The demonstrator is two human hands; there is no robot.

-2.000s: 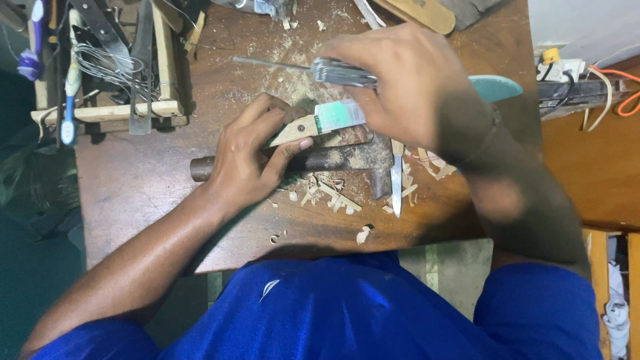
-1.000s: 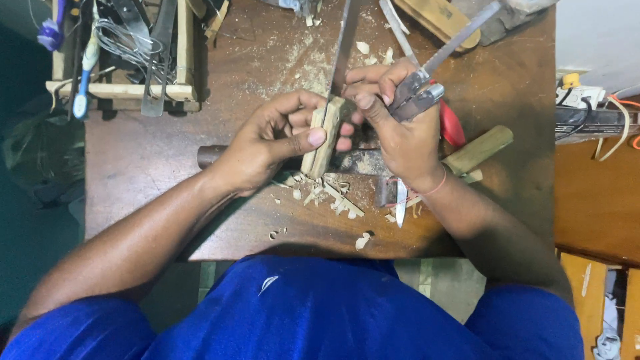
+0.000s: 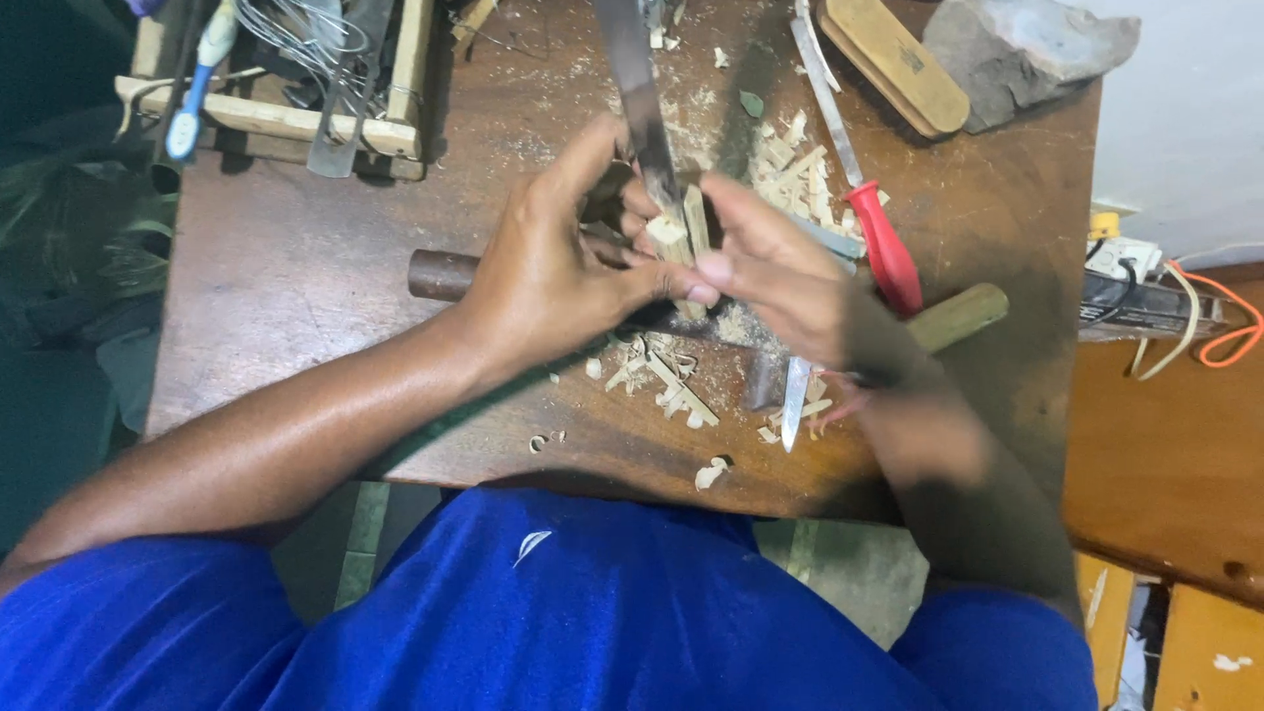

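Observation:
My left hand (image 3: 553,257) grips a small wooden piece (image 3: 671,247), its thumb near the lower end. A long metal blade (image 3: 637,94) stands upright against this piece, its far end beyond the top of the frame. On the other side, my right hand (image 3: 780,257) pinches the piece and a thin wooden part (image 3: 696,222) beside the blade. Below both hands lies a hammer with a brown handle (image 3: 439,275) and a dark metal head (image 3: 762,380). A knife blade (image 3: 796,403) sticks out beneath my right wrist. Whether the folding tool seen earlier is still held is hidden.
A wooden tray (image 3: 267,118) holds wire, metal strips and a toothbrush (image 3: 196,99). To the right lie a red-handled tool (image 3: 886,247), a wooden block (image 3: 894,64), a grey stone (image 3: 1027,54) and a round wooden stick (image 3: 958,316). Wood shavings (image 3: 795,173) litter the brown table (image 3: 296,296).
The folding tool seen in my right hand a second ago no longer shows. My right hand has come in against the wooden piece. Two seconds ago, my left hand held a pale piece with a green-and-white part.

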